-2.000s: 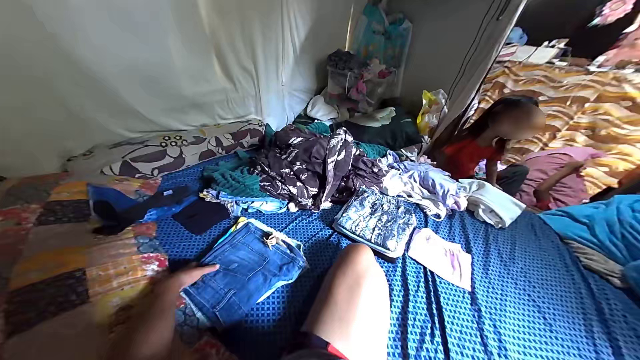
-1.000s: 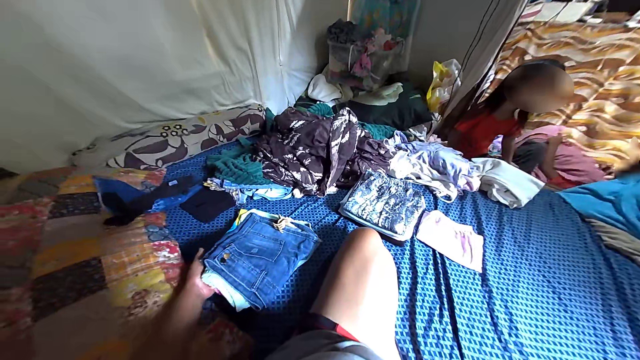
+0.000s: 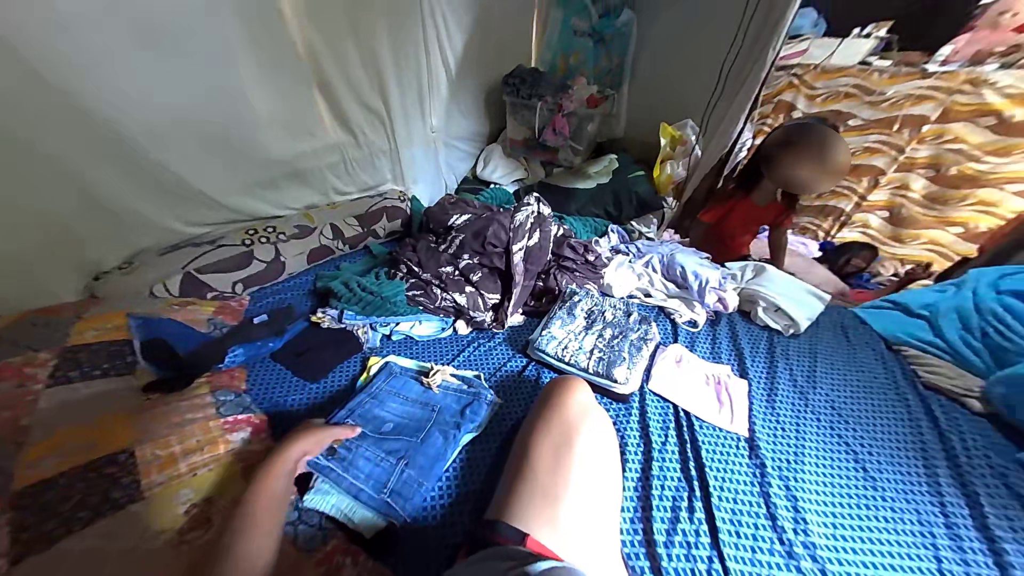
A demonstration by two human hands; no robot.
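My left hand (image 3: 308, 448) is at the left edge of a stack of folded clothes, its thumb on top of the folded blue denim shorts (image 3: 412, 436) and its other fingers hidden at the stack's side. Lighter folded cloth shows under the denim. My right hand is out of view. To the right of the denim stack lie a folded blue-and-white patterned garment (image 3: 596, 340) on a stack and a folded pale pink-and-white cloth (image 3: 702, 390). Dark folded cloth (image 3: 317, 352) lies behind the denim stack.
A heap of dark patterned cloth (image 3: 488, 256) and lighter clothes (image 3: 664, 272) lies at the back. My bare knee (image 3: 560, 448) is between the stacks. A patchwork cover (image 3: 88, 448) is at left, a turquoise blanket (image 3: 960, 320) at right. Two people (image 3: 740, 228) are at the back right.
A second person's head, low at the back right, has come into view. The nearer person in red has changed posture. My left hand remains beside the denim stack.
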